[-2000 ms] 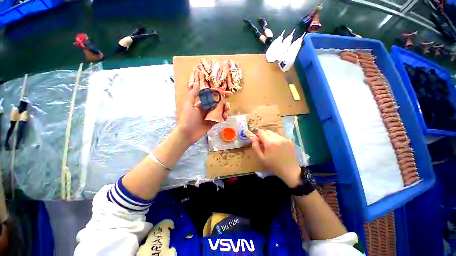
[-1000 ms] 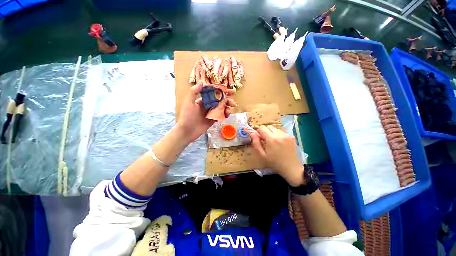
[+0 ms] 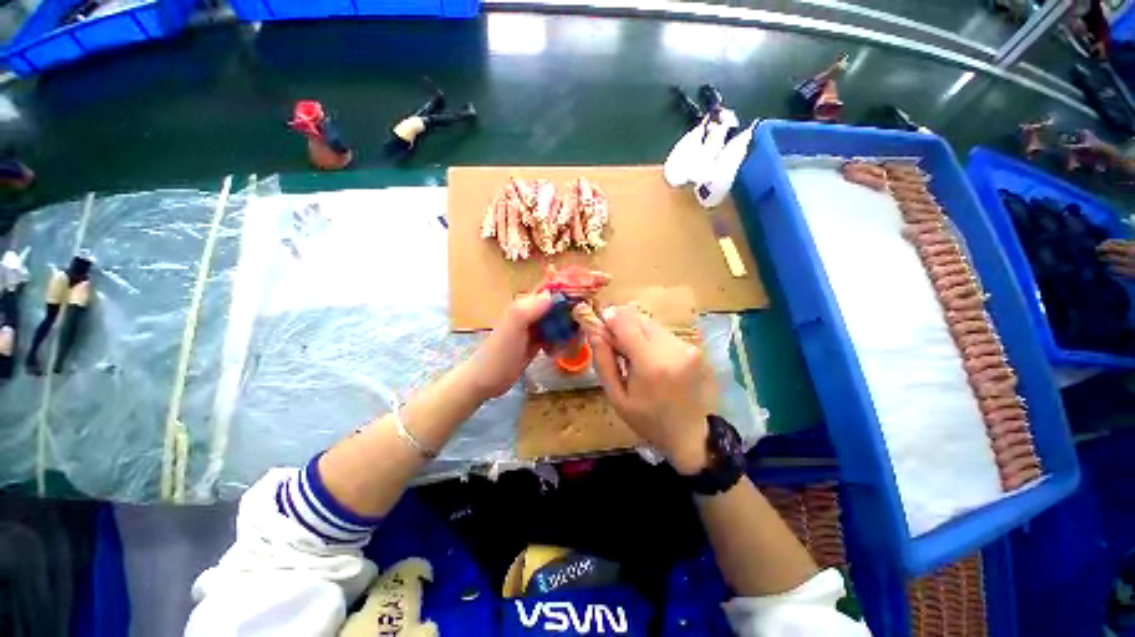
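My left hand (image 3: 513,342) holds a figurine body (image 3: 559,321) with a dark blue-black part and a red-pink section, above the stained cardboard piece. My right hand (image 3: 650,377) is at the body's right side, with its fingertips pinched on a slim pinkish part (image 3: 589,321) that meets the dark part. Whether it also holds an applicator is hidden. An orange-red cap (image 3: 574,360) shows just below the body, partly covered. The blue cap is not visible. Pink-cream parts (image 3: 545,218) lie heaped in a row on the cardboard mat (image 3: 672,237).
A blue tray (image 3: 815,305) with brown-pink parts (image 3: 952,274) stands at right. White bottles (image 3: 711,159) stand between cardboard and tray. A red-topped piece (image 3: 322,137) and black-and-cream parts (image 3: 429,122) lie on the belt (image 3: 548,106). Plastic sheeting (image 3: 336,373) covers the left; another person's hand shows far right.
My right hand has moved from the blue cap up to the figurine body. My left hand has lowered and turned the body. The belt pieces have shifted right.
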